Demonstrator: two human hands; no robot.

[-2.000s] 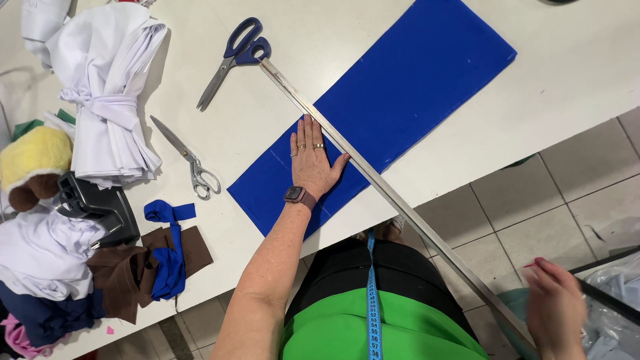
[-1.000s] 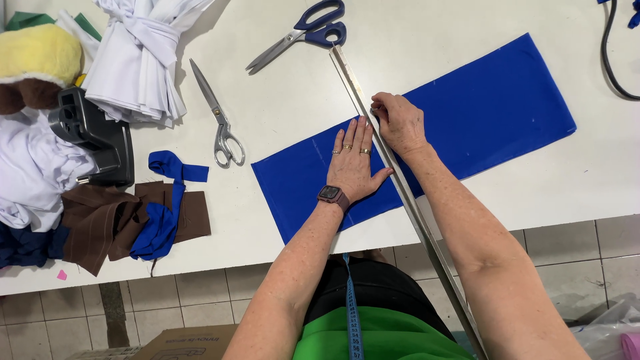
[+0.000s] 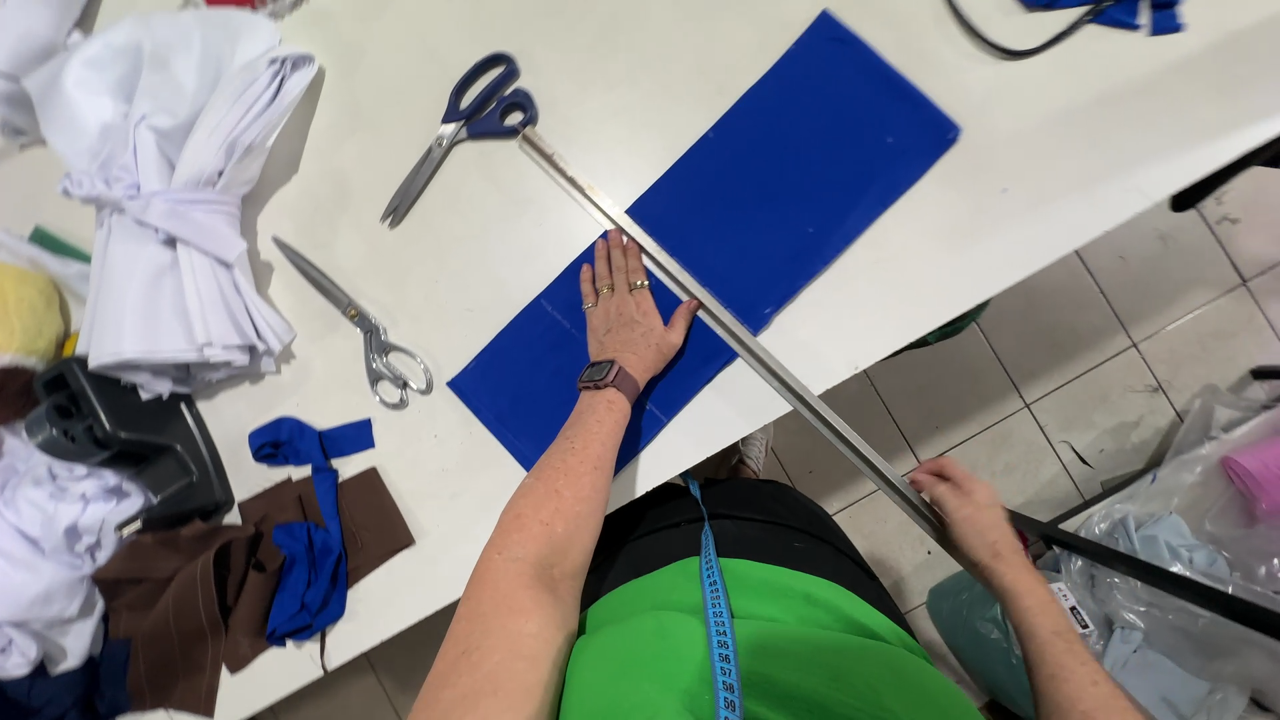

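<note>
My left hand lies flat, fingers spread, on a folded blue fabric piece, beside a long metal straightedge. The straightedge crosses the fabric at a slant and reaches past the table's edge. Near its lower end, my right hand is at the bar with curled fingers; whether it grips the bar or only touches it is unclear. Blue-handled scissors lie at the straightedge's far end. To the left are all-metal scissors. A blue tape measure hangs down my front.
Bundled white fabric, a black tape dispenser or similar device, brown fabric scraps and a blue strip lie on the table's left. A black cord is at the top right. Plastic bags stand beyond the table's edge.
My right hand has moved from the fabric beside the straightedge to near the bar's lower end. My left hand stays flat on the fabric. The view has turned.
</note>
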